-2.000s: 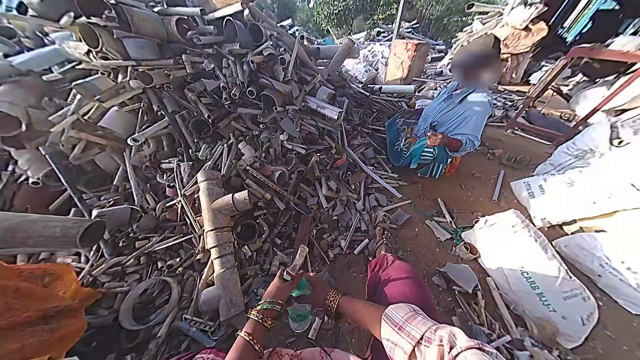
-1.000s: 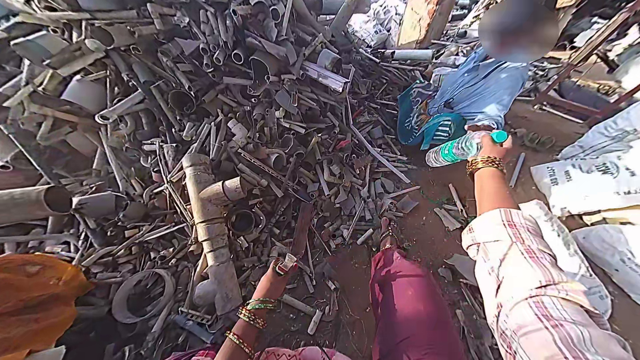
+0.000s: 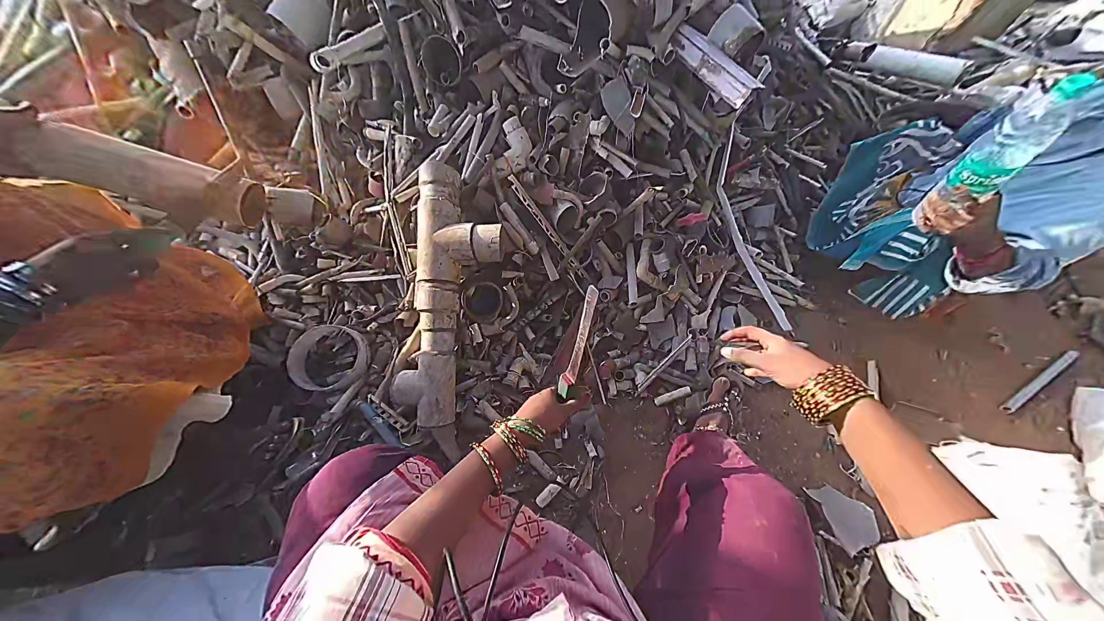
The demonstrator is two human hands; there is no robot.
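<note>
My left hand (image 3: 552,409), with bangles at the wrist, grips a strip-shaped tool (image 3: 582,336) that points up and away; a bit of green shows at its lower end, and I cannot tell its exact kind. My right hand (image 3: 776,355), with several gold-coloured bangles, hovers at the near edge of the scrap with its fingers apart and nothing held. At the right, the hand of another person (image 3: 983,231) holds a clear plastic bottle (image 3: 1005,155) with a green cap and label.
A heap of scrap plastic pipes (image 3: 621,198) fills the middle and back. A jointed pipe with a side branch (image 3: 438,293) lies before me. An orange sheet (image 3: 129,354) is at the left. Bare soil (image 3: 914,345) and a pale sack (image 3: 1018,483) are at the right.
My right hand held the bottle out to the right one second ago; now it is off the bottle and lower, and the other person holds the bottle. The view has shifted left and down.
</note>
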